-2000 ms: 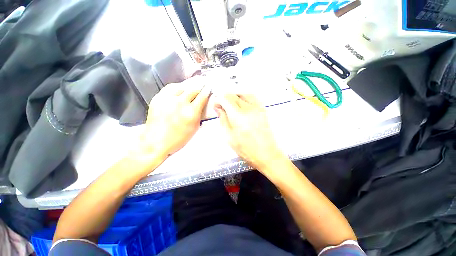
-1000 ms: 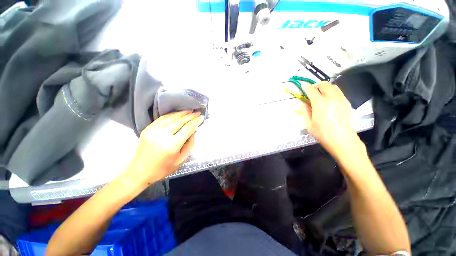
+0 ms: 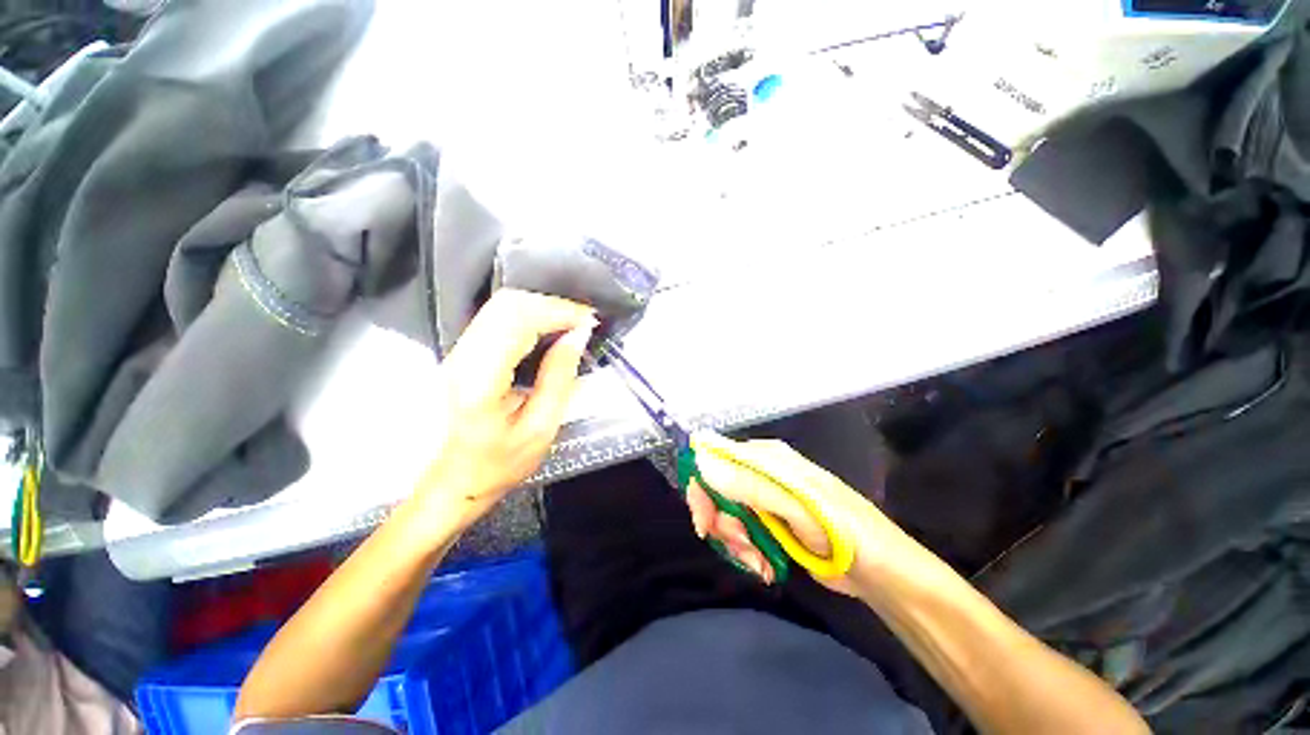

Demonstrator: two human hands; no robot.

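Observation:
The dark grey garment [image 3: 216, 345] lies bunched on the white table at the left, with a pale stitched band. Its end with a small dark patch [image 3: 618, 270] lies left of the machine's front. My left hand [image 3: 517, 366] pinches the edge of this end between thumb and fingers; exactly what is between the fingertips is too small to tell. My right hand [image 3: 776, 510] holds scissors [image 3: 783, 531] by their green and yellow loops at the table's front edge. The blades point up and left, with their tips at my left fingertips.
The presser foot and needle area [image 3: 668, 122] is behind the garment end. Black thread snips [image 3: 960, 132] lie on the table [image 3: 862, 309] at the right. A dark grey garment heap [image 3: 1221, 287] hangs at the right. A blue crate [image 3: 489, 646] is below the table. More green and yellow handles [image 3: 28, 510] show far left.
Both hands left the needle area. The garment end came out to the left of the foot. My right hand took the scissors from the table and brought them to my left fingertips.

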